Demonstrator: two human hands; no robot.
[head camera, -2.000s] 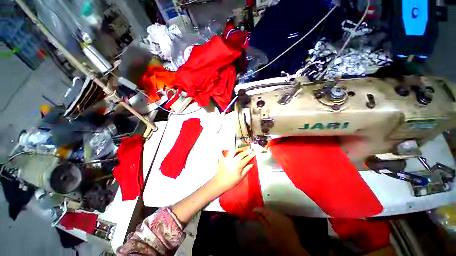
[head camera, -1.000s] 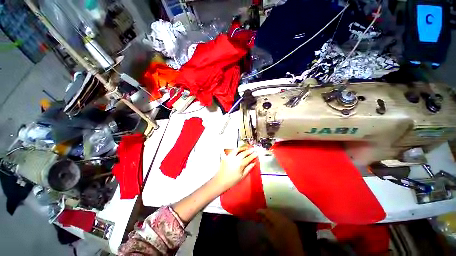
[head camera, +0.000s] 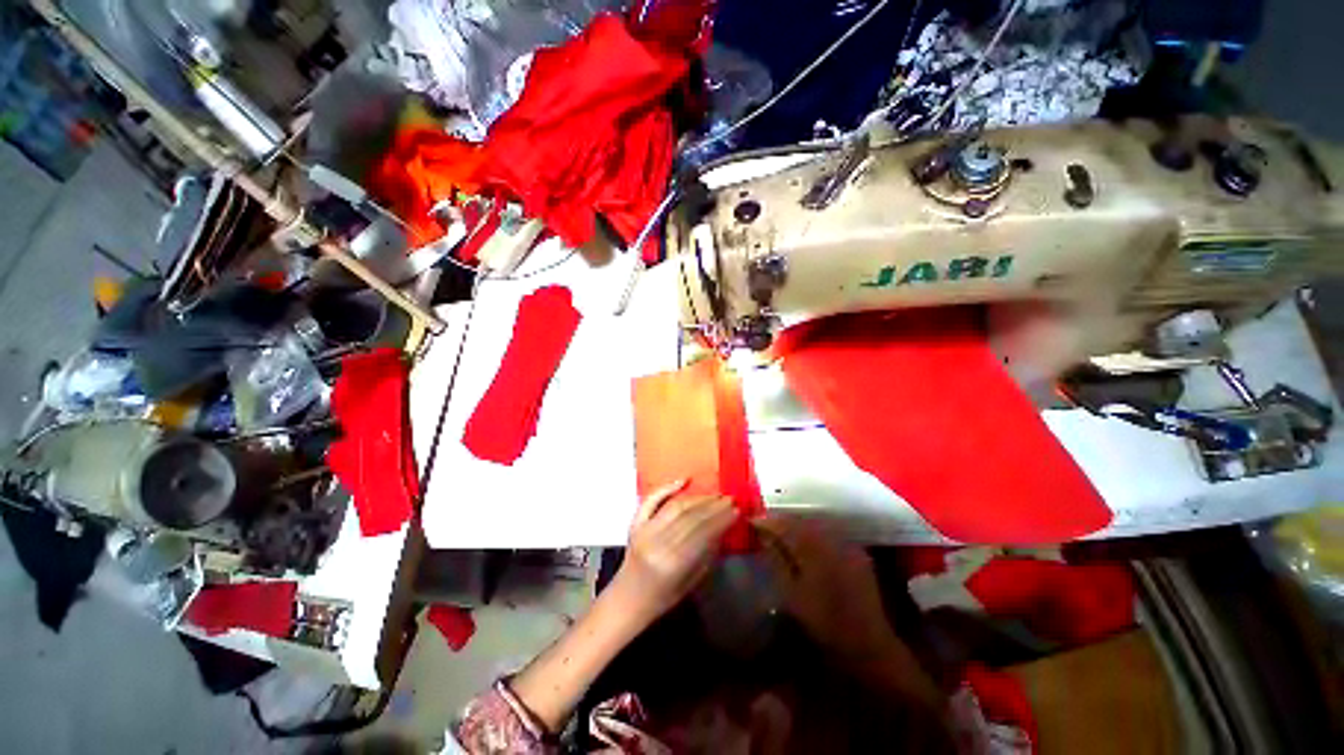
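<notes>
A small panel (head camera: 675, 426), bright orange on its upper face, lies left of and below the needle, with a darker red band (head camera: 737, 450) along its right side. My left hand (head camera: 680, 543) has its fingers on the panel's lower end at the table's front edge. My right hand (head camera: 803, 568) is dark and blurred at the band's lower end; its fingertips seem to pinch it. The panel's upper end reaches close to the presser foot (head camera: 749, 354). The large red panel (head camera: 943, 428) lies under the machine arm, right of the needle.
Stacked cut pieces (head camera: 523, 376) lie on the white table, and a second stack (head camera: 375, 443) at its left edge. The sewing machine head (head camera: 943, 236) spans the right. A metal tray with tools (head camera: 1253, 435) is at the right end. A red fabric heap (head camera: 582, 133) lies behind.
My left hand has moved from near the needle down to the front edge. The small panel now shows its orange face with the red band beside it. The view has tilted downward.
</notes>
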